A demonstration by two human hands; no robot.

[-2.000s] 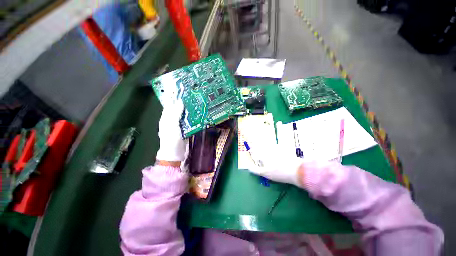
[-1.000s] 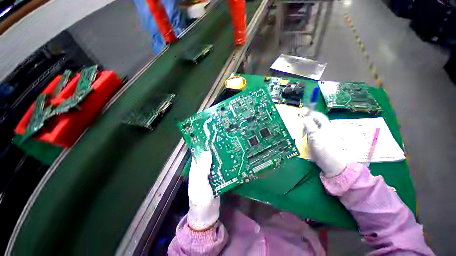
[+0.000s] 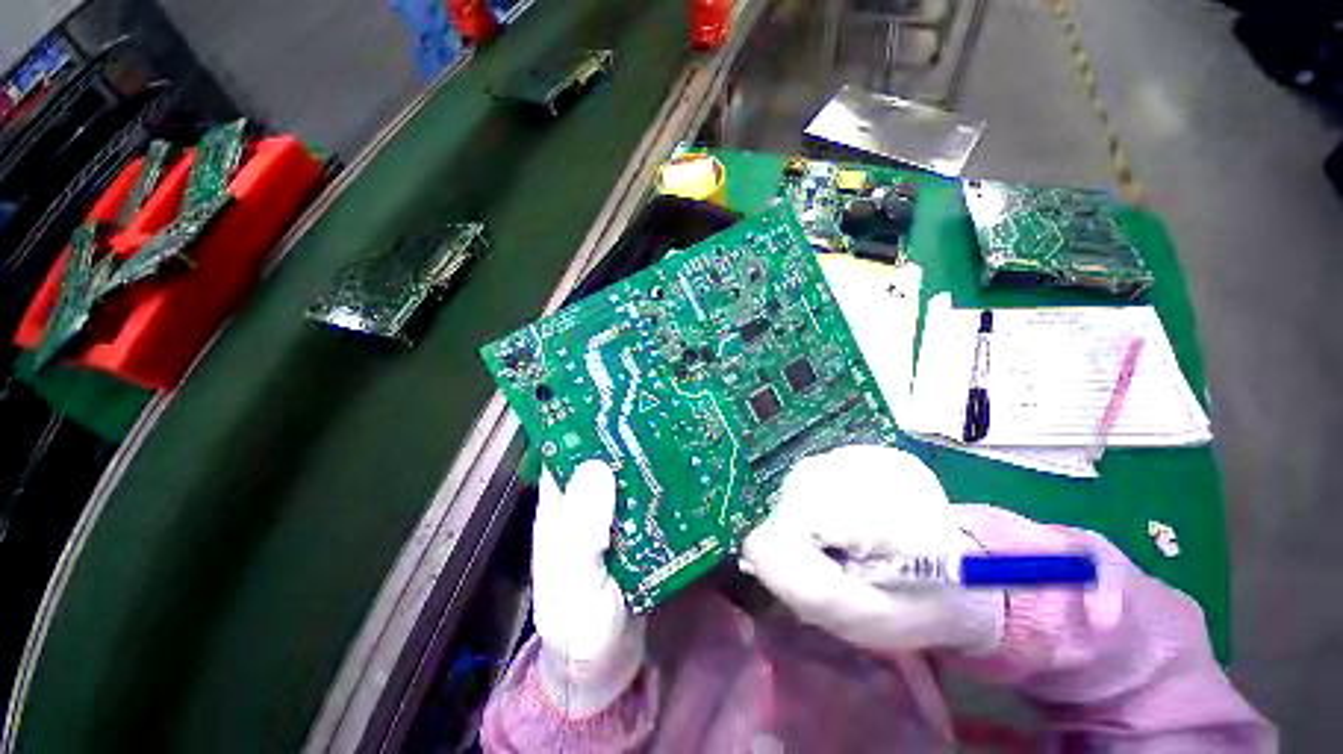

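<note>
A green circuit board (image 3: 692,390) is held up in front of me, tilted, with its solder side and two small dark square chips facing me. My left hand (image 3: 582,567), in a white glove, grips its lower left edge; the fingers behind it are hidden. My right hand (image 3: 869,545), in a white glove, holds a marker pen (image 3: 1027,570) with a white barrel and a blue end pointing right. The right fingers are at the board's lower right edge; the pen's tip is hidden by the hand.
The green conveyor belt (image 3: 236,471) on the left carries boards (image 3: 405,283). Beyond it is a red bin (image 3: 147,332) with boards. The green mat holds a sample board (image 3: 851,206), a stack of boards (image 3: 1053,236), white sheets (image 3: 1031,386), a black marker (image 3: 980,376) and a pink pen (image 3: 1122,386).
My right hand has moved from over the sheets down to the board's lower right edge, with the pen. The held board has shifted slightly left and up in view.
</note>
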